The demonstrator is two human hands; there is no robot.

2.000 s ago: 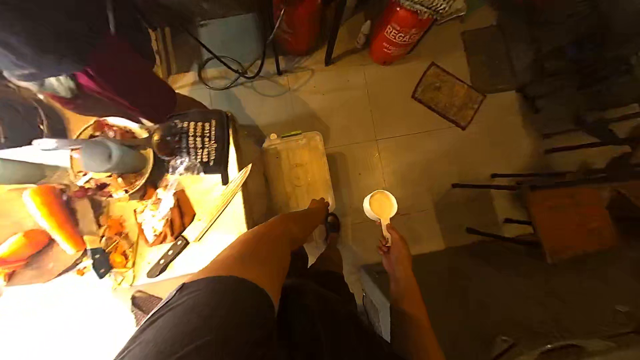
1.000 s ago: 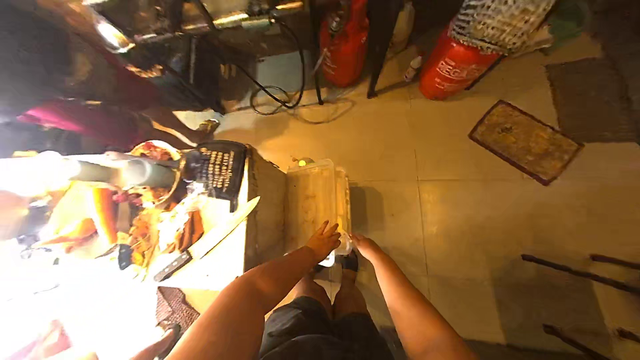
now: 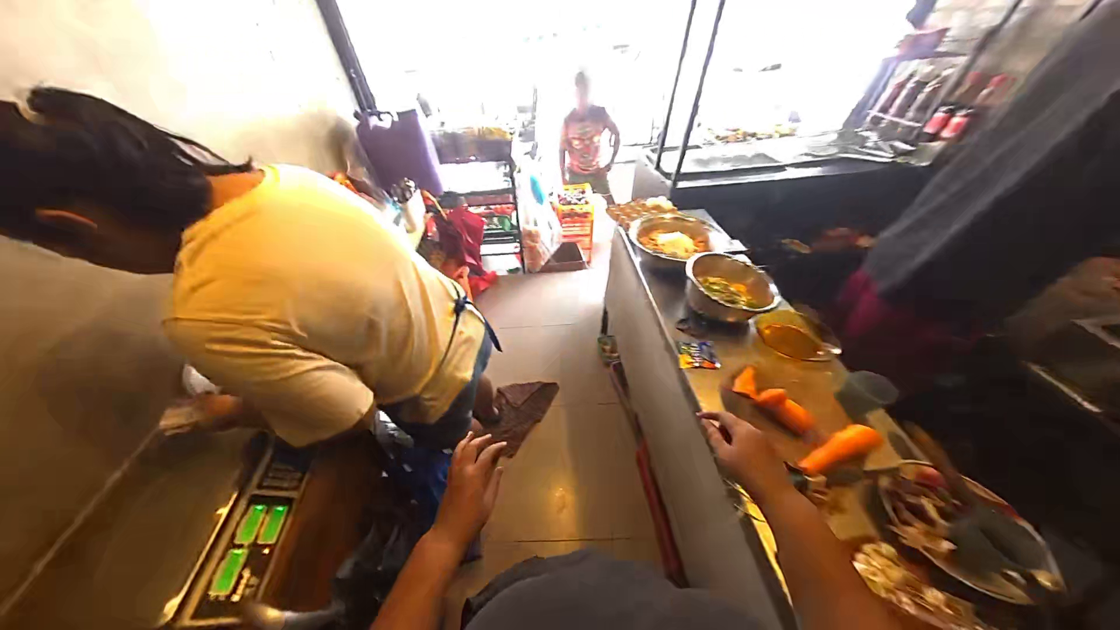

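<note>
My left hand [image 3: 472, 481] is raised over the aisle with its fingers apart and nothing in it, near the back of a person in a yellow shirt [image 3: 297, 297]. At the counter edge, my right hand [image 3: 739, 446] holds nothing that shows; its fingertips are at or just over the edge. Beside it on the counter lie peeled carrots [image 3: 840, 449] and a small foil packet [image 3: 698, 354]. Farther along are a metal pot [image 3: 731, 289] of cut vegetables, a metal bowl [image 3: 672, 238] of food and a clear bowl [image 3: 796, 337].
The person on the left bends over a digital scale [image 3: 249, 525]. A brown mat [image 3: 522, 416] lies on the tiled floor. Another person [image 3: 588, 140] stands at the far end, near an orange crate [image 3: 576, 214]. At the right is a dark-clothed person [image 3: 971, 175].
The view has swung from the floor to the aisle and counter. The white scoop of powder held in my right hand two seconds ago is gone from it. My left hand has left the plastic container.
</note>
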